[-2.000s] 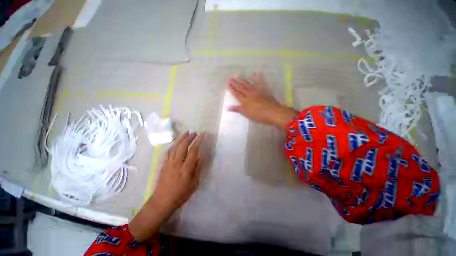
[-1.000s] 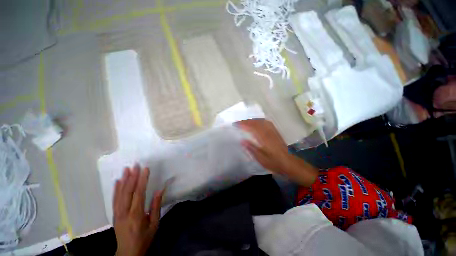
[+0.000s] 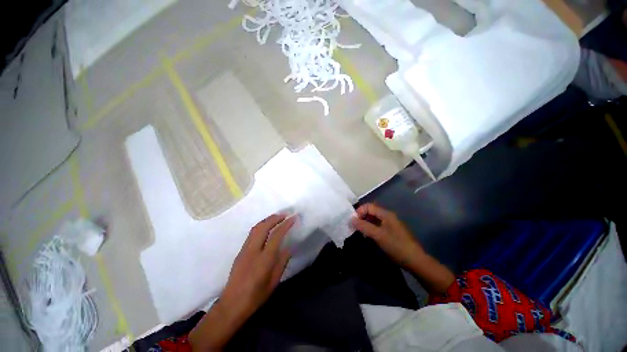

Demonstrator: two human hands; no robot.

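Note:
A white garment panel point(image 3: 206, 254) lies on the table near its front edge. One long strap points up and left; its right part is folded over on itself. My left hand point(image 3: 265, 254) rests on the panel's middle with fingers bent; its fingertips touch the cloth, and I cannot tell if they grip it. My right hand point(image 3: 375, 223) pinches the folded layer's corner between thumb and fingers at the table's front edge. A red oversleeve point(image 3: 491, 302) covers the right forearm.
A glue bottle point(image 3: 392, 127) lies on its side, nozzle over the right table edge, beside stacked white panels point(image 3: 488, 89). Short tape strips point(image 3: 306, 41) lie at the top. A long tape bundle point(image 3: 58, 295) and small white wad point(image 3: 86, 237) lie left. A blue surface point(image 3: 529, 258) is lower right.
The view has shifted right. The panel, earlier lying with both hands on or over it, now has its right part folded, and my right hand has moved to the folded layer's corner.

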